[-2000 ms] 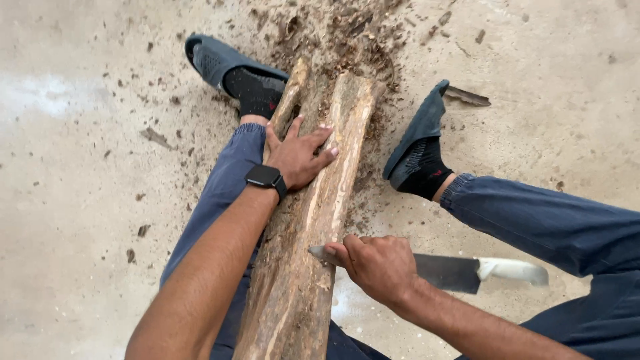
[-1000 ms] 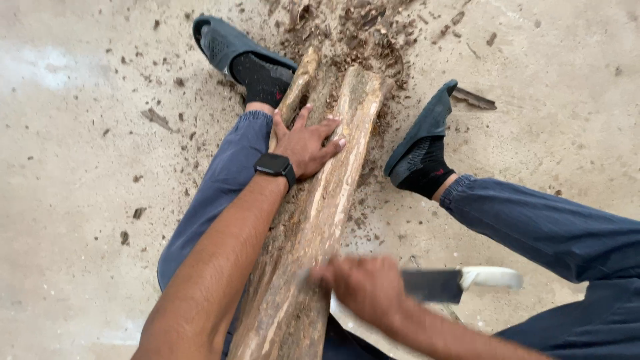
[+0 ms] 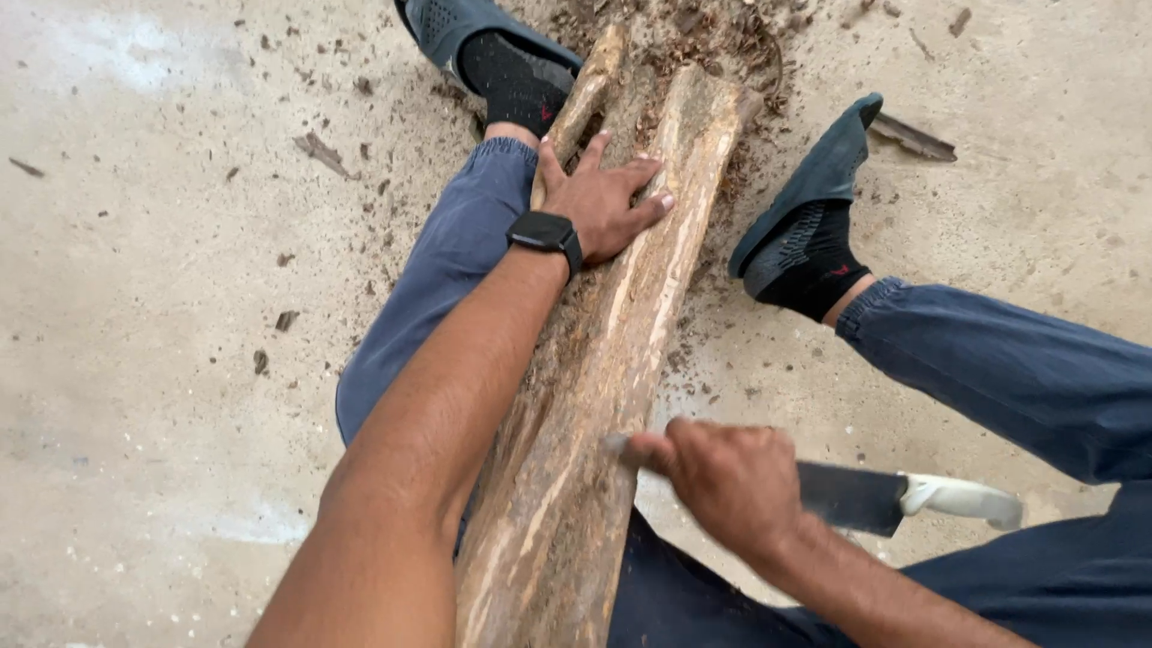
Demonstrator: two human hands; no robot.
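Note:
A long, rough piece of split wood (image 3: 666, 297) slants up between the legs, forked at its far end and streaked with paler scraped-looking strips. My left hand (image 3: 607, 198) lies on its upper part with the fingers spread, a black watch on the wrist. Lower down, my right hand (image 3: 733, 477) grips a large knife (image 3: 850, 497) around the blade. Its white handle points off to the right, and a dull metal tip shows past my fingers at the wood's right edge. My right hand is slightly blurred, and its palm side is hidden.
Bark crumbs and wood chips (image 3: 751, 40) lie heaped on the concrete floor (image 3: 162, 378) around the wood's far end. My feet, in dark slip-on shoes (image 3: 810, 180), stand either side. A flat bark strip (image 3: 913, 138) lies beside the right shoe.
My right hand, with the knife in it, has shifted about along the wood's lower part and is now farther up and right than one second ago. My left hand has stayed on the wood.

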